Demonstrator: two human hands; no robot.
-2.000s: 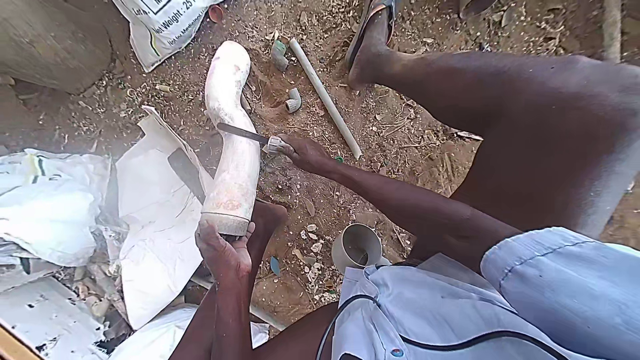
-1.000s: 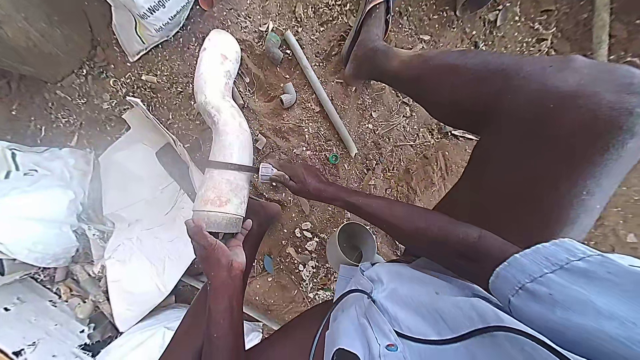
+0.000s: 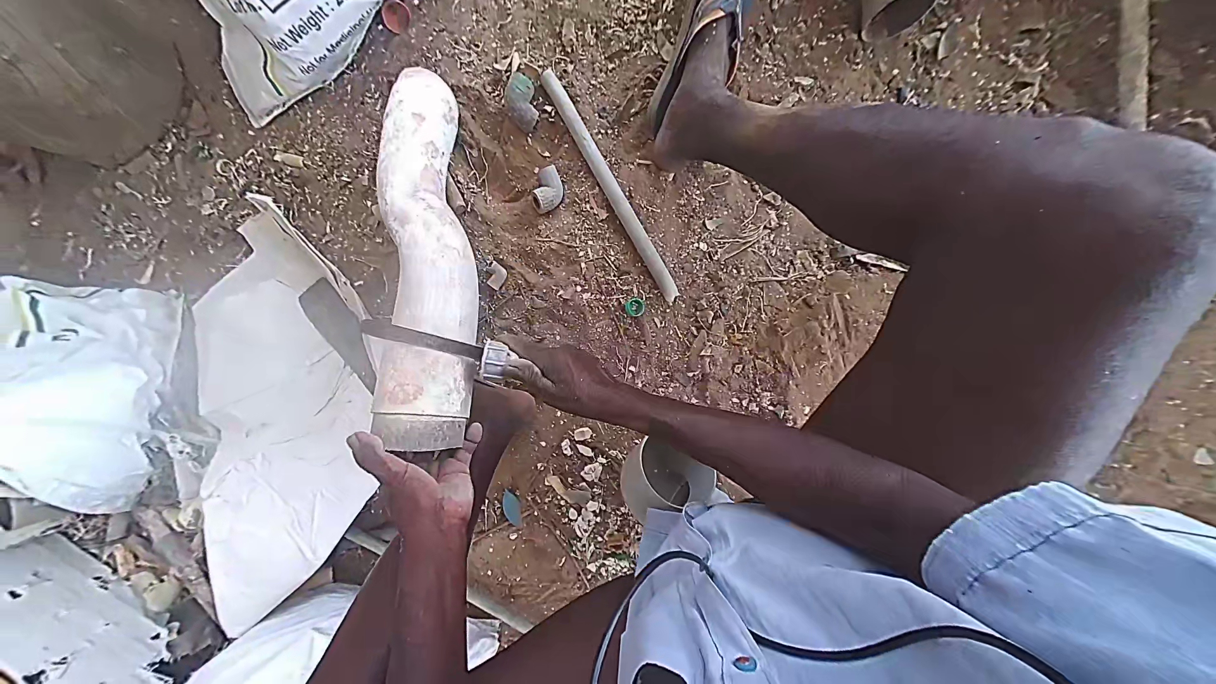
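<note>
A long curved white pipe [image 3: 427,256], stained and with a grey collar [image 3: 418,431] at its near end, stands out at the left of centre. My left hand [image 3: 427,484] supports that collared end from below, thumb and fingers at its rim. Across the pipe, a short way above the collar, lies a dark flat blade [image 3: 408,334] with a pale handle [image 3: 496,361]. My right hand [image 3: 560,375] is closed on this handle, to the right of the pipe. Whether the blade is toothed cannot be told.
On the dirt ground lie a thin grey pipe [image 3: 613,185], grey elbow fittings [image 3: 548,189] and a green cap [image 3: 636,307]. A grey pipe piece or cup [image 3: 665,475] stands near my shirt. White sheeting [image 3: 275,427] and bags [image 3: 85,389] lie at left, a printed sack [image 3: 294,47] above.
The blade has moved down along the pipe toward the collar since the first frame, with my right hand on its handle. My left hand remains at the collared end.
</note>
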